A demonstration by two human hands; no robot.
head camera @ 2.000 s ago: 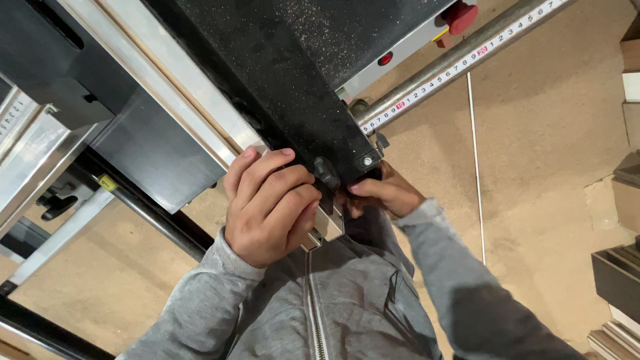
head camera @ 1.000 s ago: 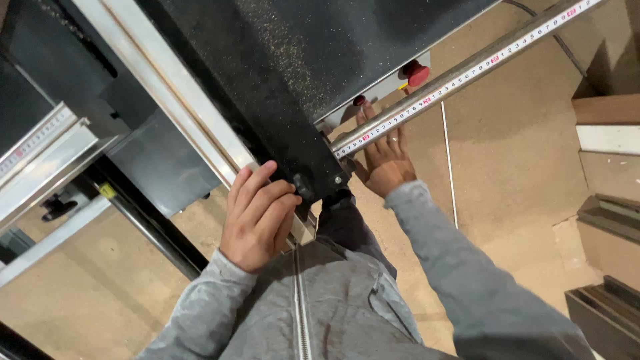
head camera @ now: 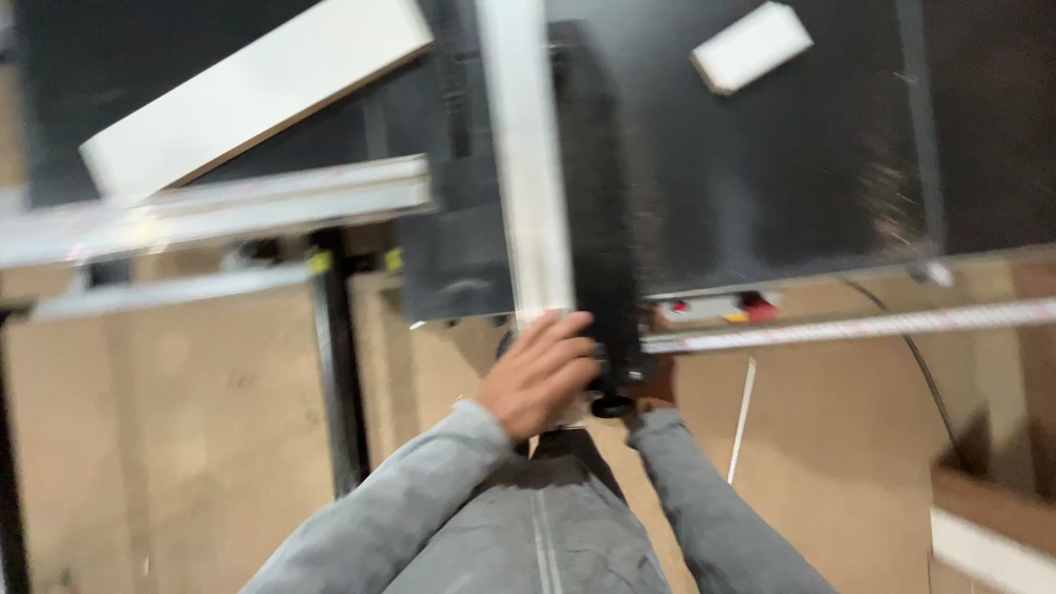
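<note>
My left hand (head camera: 540, 375) rests on the near end of the aluminium rip fence (head camera: 528, 165) of a panel saw, its fingers reaching over to the black fence body (head camera: 598, 206). My right hand (head camera: 658, 386) is mostly hidden under the right side of that body, beside a black round knob (head camera: 611, 406); what its fingers do cannot be seen. A round rail with a measuring scale (head camera: 850, 329) runs right from the fence. Above it, a control panel (head camera: 716, 309) with red buttons sits at the table's front edge. The view is blurred.
A long white board (head camera: 256, 91) lies on the left of the black saw table (head camera: 767, 165), and a small white offcut (head camera: 752, 47) on the right. An aluminium crosscut fence (head camera: 313, 194) crosses at left. Boards (head camera: 990, 544) stand at lower right, near a cable (head camera: 924, 375).
The view has turned, and more of the table shows. My right hand, flat near the scale rail a second ago, is now mostly out of sight beneath the fence. My left hand stays at the fence's end.
</note>
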